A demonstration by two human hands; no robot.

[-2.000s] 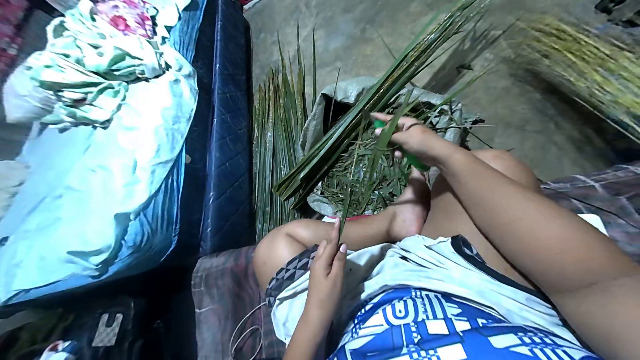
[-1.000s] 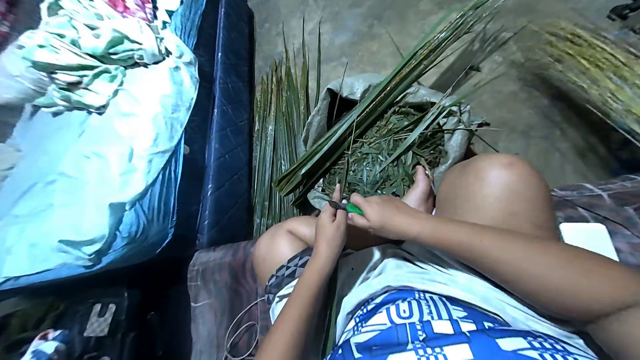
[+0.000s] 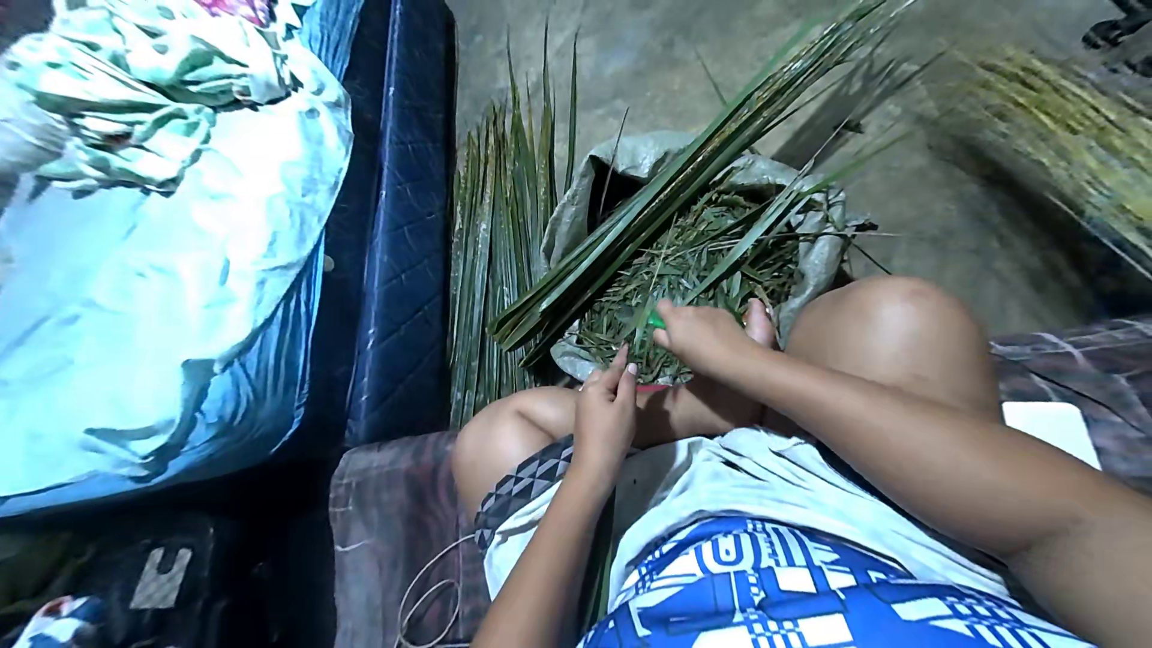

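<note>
My right hand (image 3: 711, 337) is closed on a small tool with a green handle (image 3: 656, 320), over the near edge of an open woven sack (image 3: 567, 220). The tool's blade cannot be made out. Just to the left, my left hand (image 3: 607, 405) has its thumb and forefinger raised and nearly together; whether a thin strip lies between them cannot be told. Cut green leaf scraps (image 3: 666, 252) fill the sack. A bundle of long palm leaves (image 3: 684, 184) lies slantwise across its mouth. Part of a long green leaf (image 3: 598, 558) shows beside my left forearm.
More long leaves (image 3: 495, 270) lie on the floor between the sack and a blue mattress (image 3: 400, 243). A blurred heap of yellowish strips (image 3: 1062, 135) is at the upper right. A white flat object (image 3: 1053, 427) rests on the cloth by my right knee. A thin cable (image 3: 432, 585) loops at lower left.
My right hand, with the green-handled tool, was farther up over the sack, then came down to meet my left hand; now it has moved up and right, apart from it.
</note>
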